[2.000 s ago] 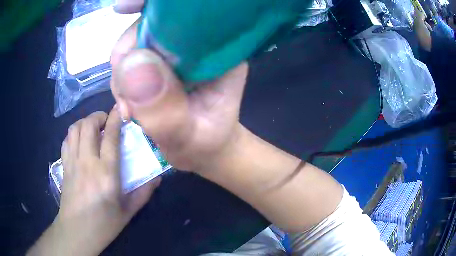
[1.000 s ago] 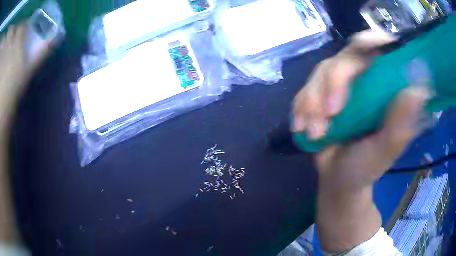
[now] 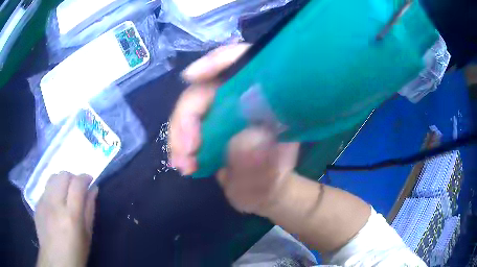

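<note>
My right hand (image 3: pixel 235 151) is wrapped around the teal-green electric screwdriver (image 3: pixel 324 73), which is large, blurred and fills the upper middle; its tip is not visible. My left hand (image 3: pixel 65 214) rests on the near end of a white power bank housing (image 3: pixel 68 156) at lower left. A circuit board (image 3: pixel 97 133) shows at the housing's far end, and clear plastic film (image 3: pixel 128 125) lies under and around it. The left fingertips are on the white surface, partly hiding it.
Another white unit (image 3: pixel 83 73) in film lies just beyond, with more units at the top left. Small screws (image 3: pixel 163 151) lie on the dark mat, partly behind my right hand. A black cord (image 3: pixel 397 159) crosses at right, above striped stacks (image 3: pixel 431 187). A clear bag (image 3: pixel 429 70) hangs at upper right.
My left hand has come from the upper left edge down to the lower left, where a housing in film now lies. My right hand and the screwdriver have moved left, covering part of the screws.
</note>
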